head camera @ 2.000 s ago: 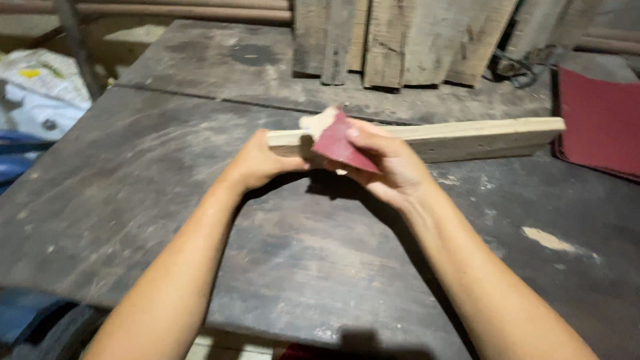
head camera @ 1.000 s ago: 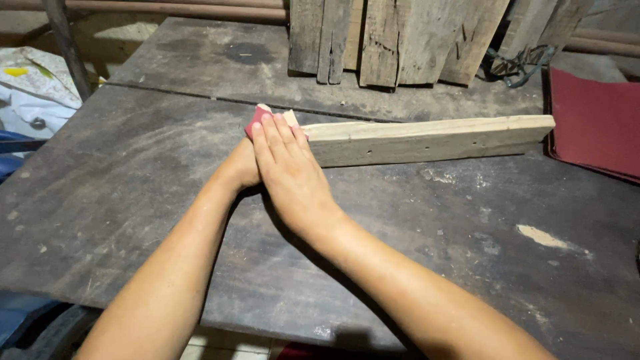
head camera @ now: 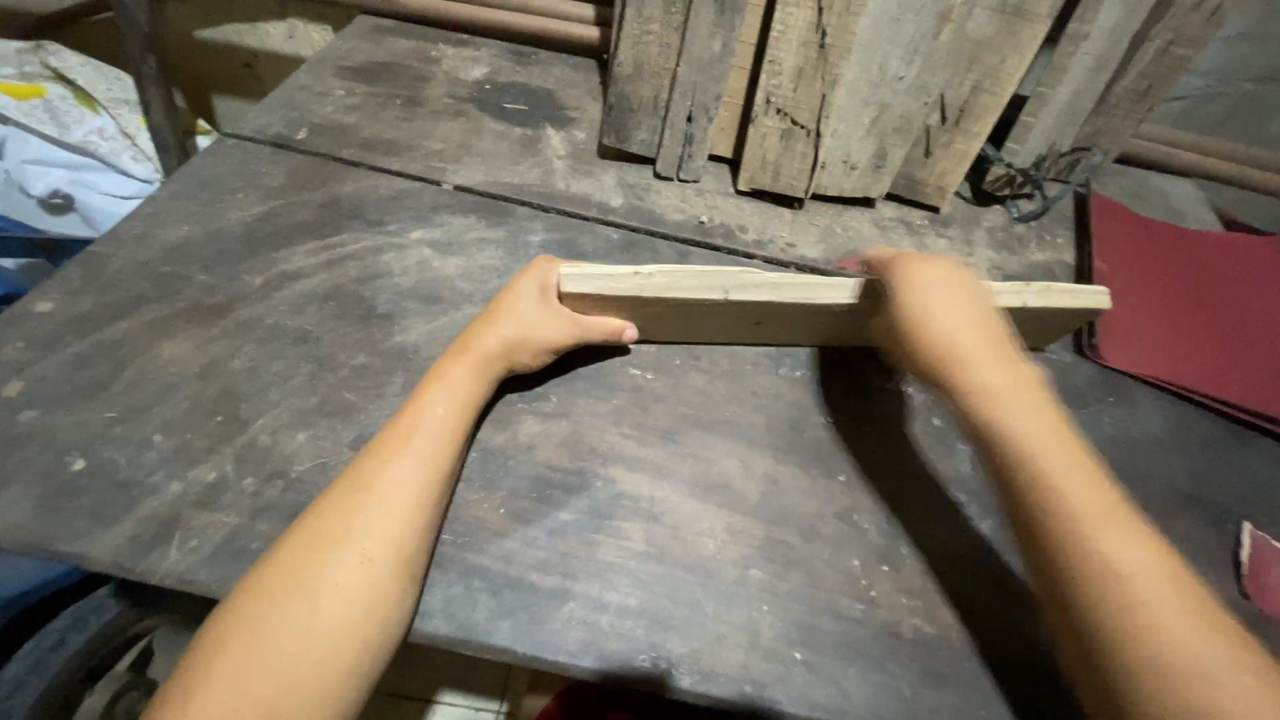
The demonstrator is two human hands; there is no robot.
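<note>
A pale wooden board (head camera: 740,310) stands on its long narrow edge on the dark worktable (head camera: 600,520). Its left end is gripped by my left hand (head camera: 545,315), with the thumb along the near face. Over the right half of the board is my right hand (head camera: 935,310), blurred, its fingers at the top edge. A bit of red sandpaper (head camera: 852,264) shows beyond those fingers; most of it is hidden by the hand.
Several rough wooden planks (head camera: 780,110) lean at the back. Red sandpaper sheets (head camera: 1185,300) lie at the right, with a small torn piece (head camera: 1262,568) nearer. A dark cable (head camera: 1040,180) lies beside the planks. A gap crosses the table. White and yellow sacking (head camera: 70,140) is at left.
My right hand has moved from the board's left end, beside my left hand, to its right half. The red sandpaper, plain in both earlier frames, is now mostly hidden.
</note>
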